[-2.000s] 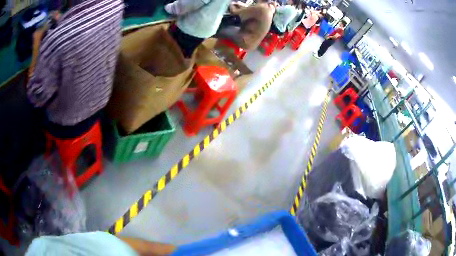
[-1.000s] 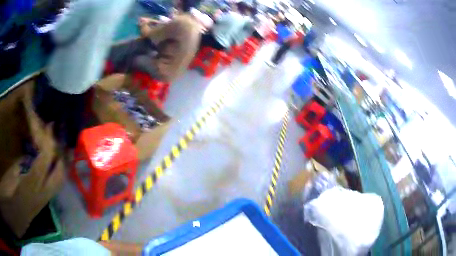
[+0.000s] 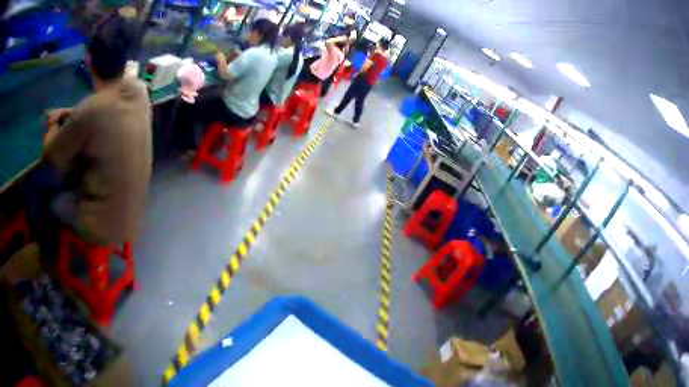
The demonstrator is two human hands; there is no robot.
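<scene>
A blue tray (image 3: 281, 308) with a flat white liner (image 3: 291, 355) is at the bottom middle of the head view, above the floor. Its near part is cut off by the bottom edge. A small white mark shows on its left rim. No headphones show in the visible part of the tray. Neither my left hand nor my right hand is in the picture.
A grey aisle runs ahead between yellow-black tapes (image 3: 253, 236). Seated workers on red stools (image 3: 97, 276) line the left bench; a standing person (image 3: 364, 82) is ahead. At right are red stools (image 3: 451, 272), blue bins (image 3: 408, 151), cartons (image 3: 483, 355) and a long green conveyor (image 3: 559, 295).
The view has moved forward along the aisle, and the tray with it. The striped-shirt worker and white bag have left view. My left sleeve and forearm, seen earlier at the bottom left, are gone.
</scene>
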